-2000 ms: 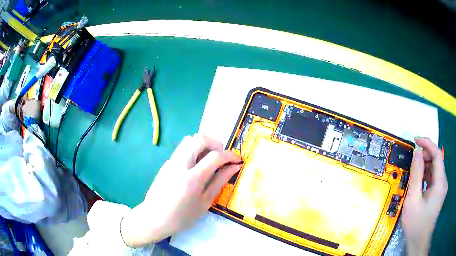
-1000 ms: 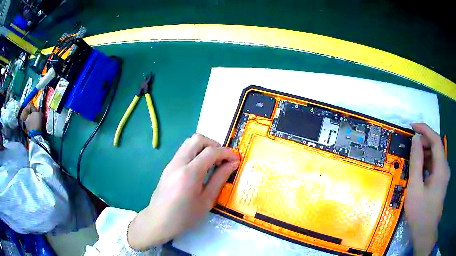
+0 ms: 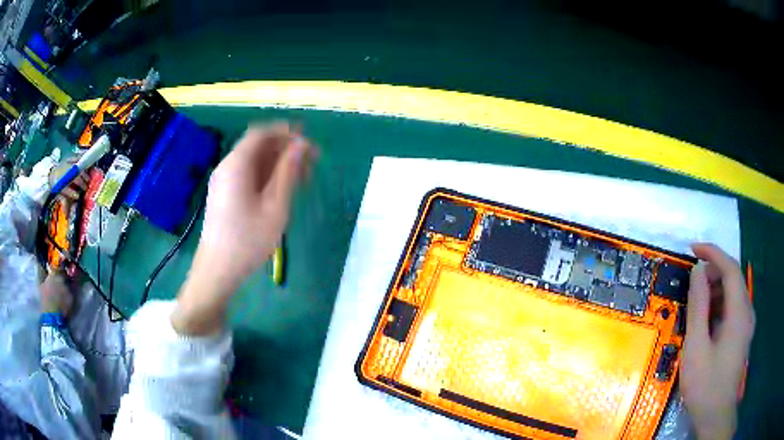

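The orange tablet housing [image 3: 533, 335] with black rim lies on a white foam sheet [image 3: 344, 344]. A main board [image 3: 563, 260] runs along its far side, and a black block [image 3: 398, 320] shows at its left short side. My left hand [image 3: 249, 198] is raised off the tablet over the green mat, blurred, fingertips close together; whether it holds anything cannot be told. It hides most of the cutters; one yellow handle [image 3: 278, 260] shows. My right hand [image 3: 718, 335] is at the housing's right edge, with a thin orange stick [image 3: 750, 279] showing along its outer side.
A blue box [image 3: 172, 172] with cables and tools stands at the left. Another person's hand [image 3: 58, 294] and white sleeves are beside it, with an orange and black part near them. A yellow line [image 3: 447, 99] crosses the green mat behind the foam sheet.
My left hand has left the housing's left edge and moved up and left over the cutters, uncovering the black block. My right hand stays at the right edge. The whole view has shifted somewhat.
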